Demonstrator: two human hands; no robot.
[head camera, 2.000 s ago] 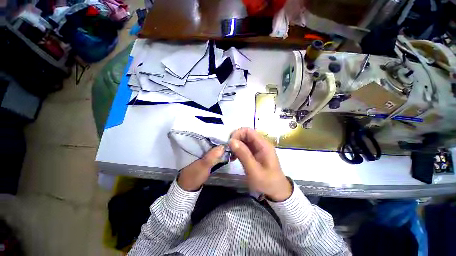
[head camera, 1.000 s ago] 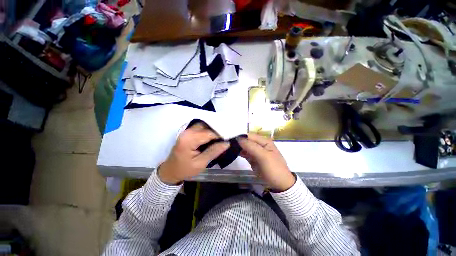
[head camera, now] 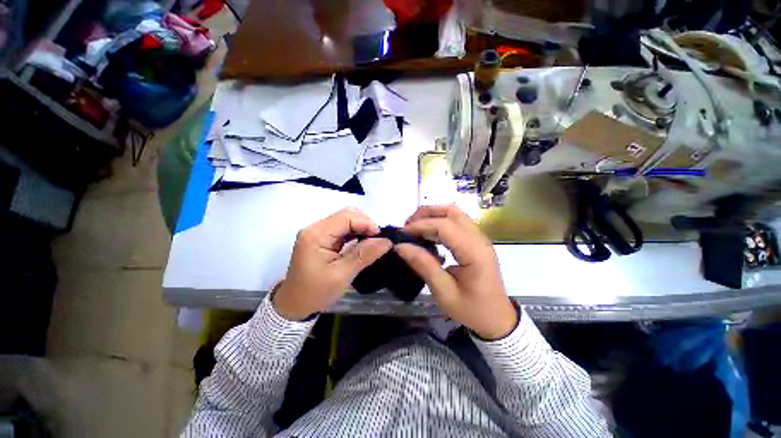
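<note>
A small black fabric piece [head camera: 392, 272] is held between my two hands above the table's front part, left of the needle area. My left hand [head camera: 330, 261] pinches its left upper edge with thumb and fingers. My right hand [head camera: 462, 269] pinches its right upper edge. The fingertips nearly meet, and the fingers hide part of the piece. The sewing machine head [head camera: 548, 128] stands to the right, with its lit presser foot [head camera: 488, 200] above the brassy plate [head camera: 535, 212]. A loose pile of grey and black cut pieces [head camera: 317, 154] lies at the back left.
Black scissors [head camera: 604, 229] lie right of the needle. A blue pen [head camera: 659, 172] rests on the machine. A dark box with small round items [head camera: 759, 248] is at the far right. Blue strip [head camera: 195, 190] marks the table's left edge. A brown shelf [head camera: 283, 38] stands behind.
The piece showed its grey side and curved edge two seconds ago; now its black side shows, hanging below my fingers. My hands have shifted their grip along it. The camera view has moved slightly.
</note>
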